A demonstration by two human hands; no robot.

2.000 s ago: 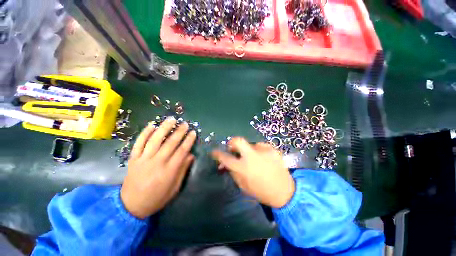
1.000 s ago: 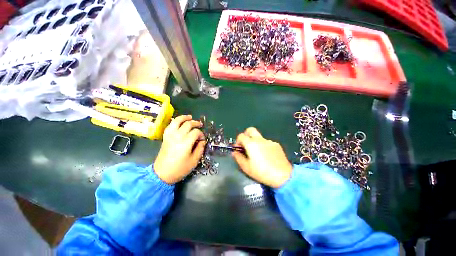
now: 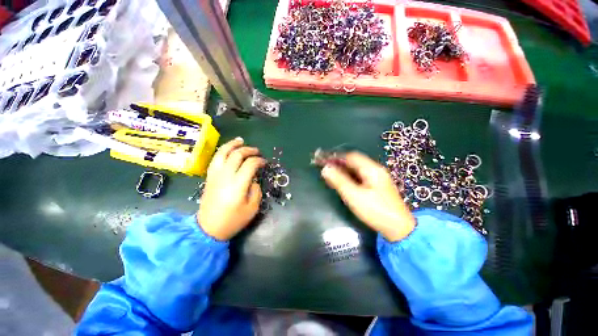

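Small ringed parts lie in a heap on the green mat beside my left hand. My left hand rests on the left part of this heap, fingers bent; what lies under the fingers is hidden. My right hand is raised a little above the mat between the two heaps. Its fingertips are pinched on a small dark and silvery thing, blurred, perhaps a ringed part with tweezers. A larger heap of ringed parts lies right of my right hand. A small clear sheet with tiny dark marks lies below the hands.
A pink-red divided tray with heaped parts stands at the back. A yellow pen box, a dark rounded-square frame and a metal post are at left. White blister trays are upper left. Clear strips lie at right.
My right hand has moved up and right, away from my left hand, with something small at its fingertips. My left hand stays by the left heap. The camera view has shifted slightly.
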